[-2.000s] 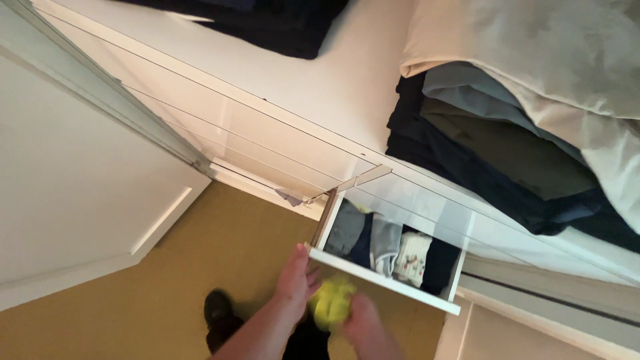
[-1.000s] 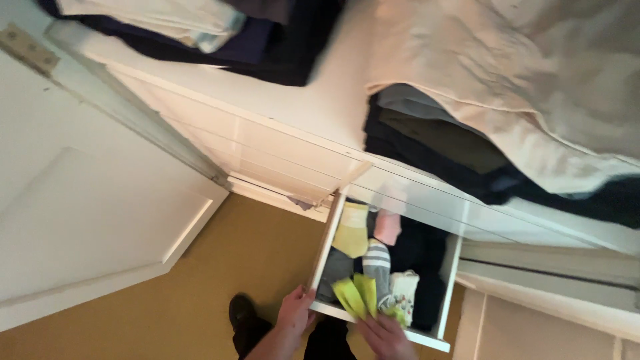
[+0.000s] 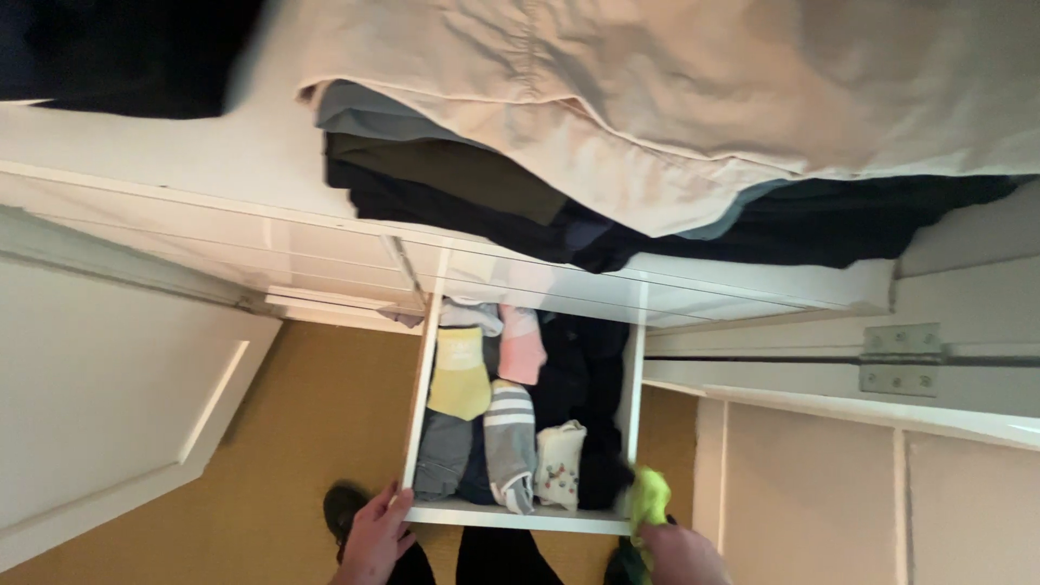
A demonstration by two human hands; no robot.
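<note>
My left hand (image 3: 382, 528) grips the front left corner of a pulled-out white drawer (image 3: 520, 518). A bright yellow-green cloth item (image 3: 649, 494), somewhat blurred, is in my right hand (image 3: 682, 552) just outside the drawer's front right corner. Folded socks fill the drawer: a yellow one (image 3: 459, 374), a pink one (image 3: 521, 345), a grey one with white stripes (image 3: 511, 443) and a white patterned one (image 3: 560, 465). Dark grey fabric (image 3: 444, 455) lies at the front left, black clothing (image 3: 585, 374) along the right side.
Above the drawer, a beige garment (image 3: 650, 97) and dark folded clothes (image 3: 463, 179) overhang the white shelf (image 3: 268, 162). White doors stand at left (image 3: 106, 390) and right (image 3: 812, 471), the latter beside a metal hinge (image 3: 900, 359). My shoe (image 3: 341, 508) is on the brown floor (image 3: 284, 431).
My right hand has moved with the yellow-green item from over the drawer's front to beyond its right corner. The left hand has stayed near the left corner. The view has shifted right.
</note>
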